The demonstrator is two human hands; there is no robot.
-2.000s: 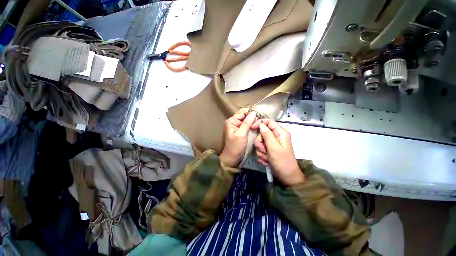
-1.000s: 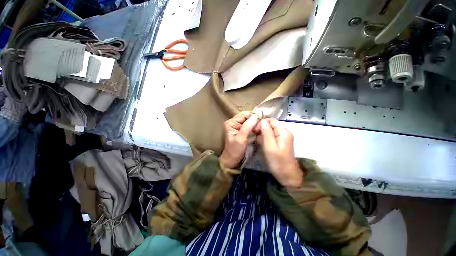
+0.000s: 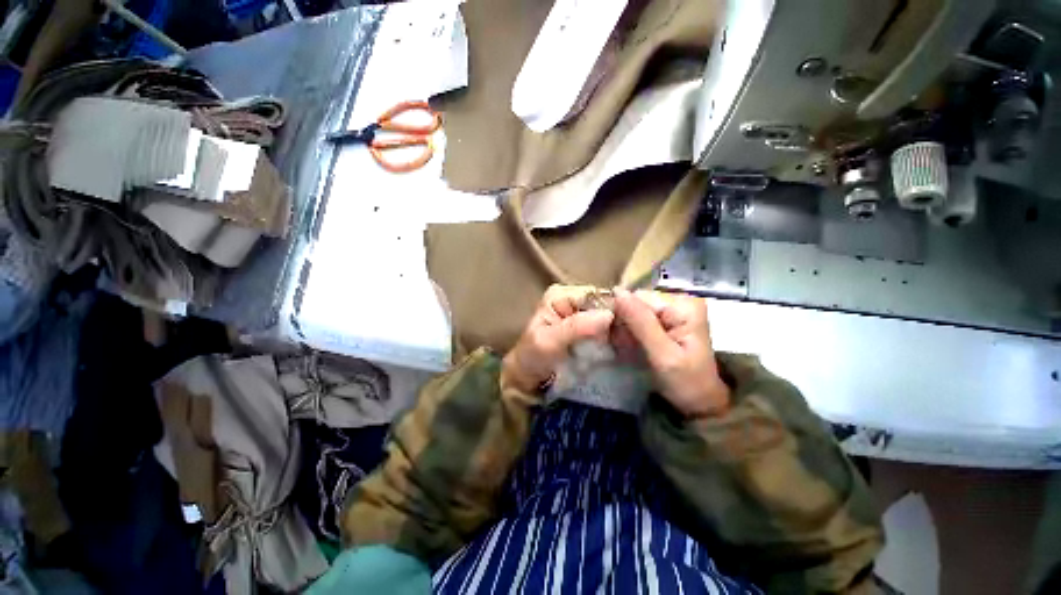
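Observation:
A tan-brown panel [image 3: 483, 270] lies on the white table, with a fold and a ridge running toward my hands and its pale backing [image 3: 634, 145] turned up beside the machine head. My left hand [image 3: 559, 335] and my right hand [image 3: 673, 345] meet at the panel's near edge, fingertips close together. Both pinch the panel's edge; a thread between the fingertips is too fine to tell. The part of the panel under my fingers is hidden.
The grey-white sewing machine head [image 3: 803, 105] stands at right, with the metal needle plate [image 3: 707, 265] below. Orange-handled snips [image 3: 403, 137] lie at left. A white elongated tool [image 3: 568, 58] hangs over the panel. Bundled cut pieces [image 3: 111, 145] lie at far left, a tied beige bundle [image 3: 250, 465] below.
The hands have moved slightly down and to the right, pulling the panel with them. The panel's left part has shifted right and its folds have changed. The white tool has shifted slightly left.

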